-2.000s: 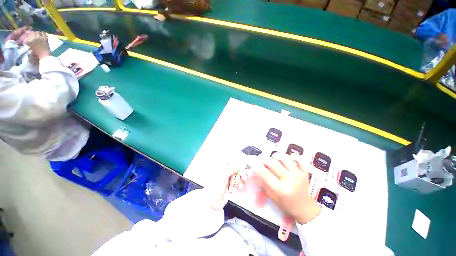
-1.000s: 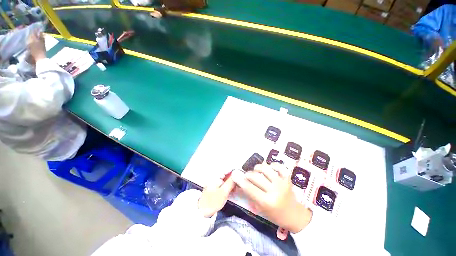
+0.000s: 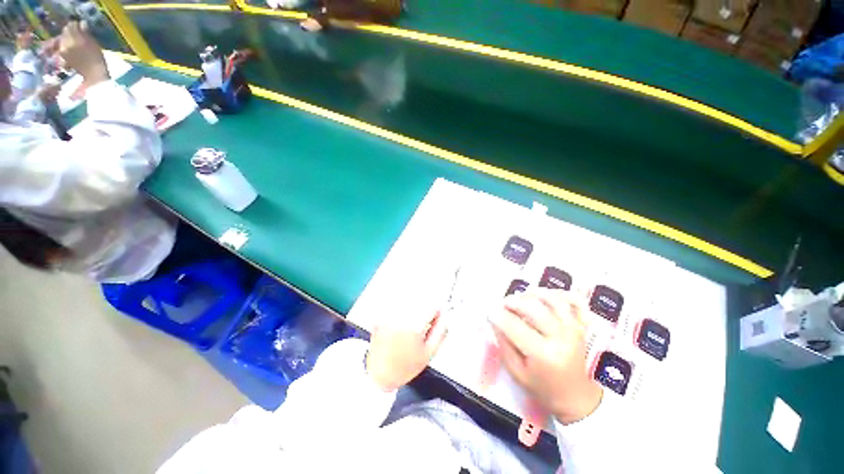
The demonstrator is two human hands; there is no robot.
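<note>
Several smartwatches with dark rounded-square faces and pink edges, one at the right [image 3: 653, 339], lie on the white board [image 3: 685, 407]. My left hand [image 3: 403, 355] is at the board's near edge, fingertips near a thin pale edge I cannot identify. My right hand [image 3: 548, 350] is palm down over the watches and hides part of them. A pink strap [image 3: 489, 363] shows between my hands, and a strap end [image 3: 528, 431] hangs over the near edge below my right wrist. Glare hides whether either hand grips anything.
A translucent bottle [image 3: 225, 180] stands on the green bench at left. A tissue box [image 3: 787, 329] and a white card [image 3: 784, 424] are at right. Beyond the bench runs a yellow edge [image 3: 592, 197]. A white-sleeved person [image 3: 79, 157] sits at left, beside blue stools [image 3: 190, 301].
My hands have moved apart from their earlier contact. The dark watch face near my left fingertips no longer shows. My right hand has moved slightly right and again covers a watch that was visible.
</note>
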